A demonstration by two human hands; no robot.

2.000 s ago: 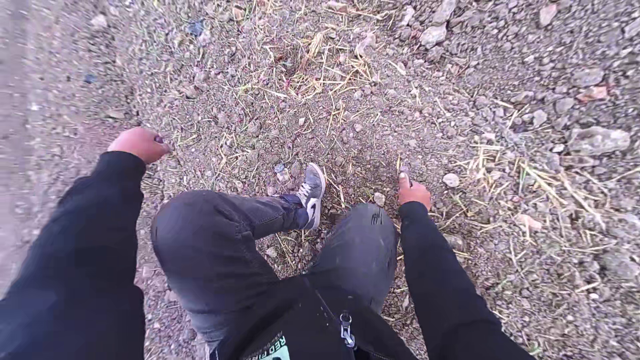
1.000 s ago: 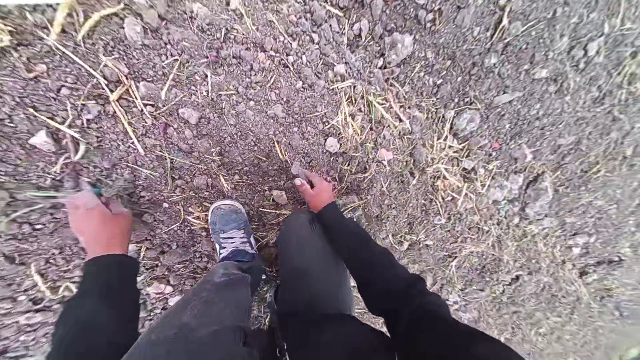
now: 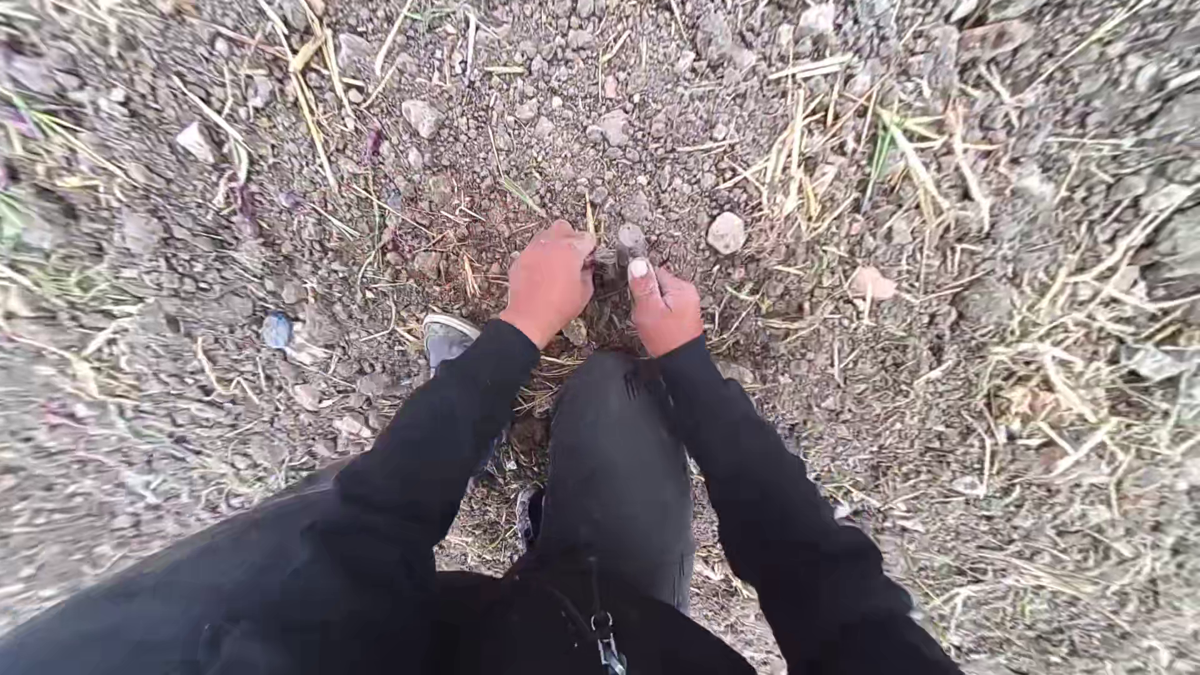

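Observation:
Low over stony soil, my left hand (image 3: 551, 281) and my right hand (image 3: 664, 305) are close together in front of my knee. A small greyish-brown piece (image 3: 630, 242), perhaps a stone or clod, shows at the right thumb and index finger; the fingers are curled around its lower end. The left hand's fingers bend inward, with something dark at their tips that is too small to identify. Whether the hands touch the same piece cannot be told.
A pale round stone (image 3: 726, 232) lies just right of the hands. Dry straw (image 3: 797, 178) is scattered on the soil. My grey shoe (image 3: 448, 339) stands left of my bent knee (image 3: 614, 403). A bluish stone or scrap (image 3: 277, 330) lies farther left.
My left hand has come in from the far left to beside my right hand. The plant-like green bit near it one second ago no longer shows there. The view has shifted.

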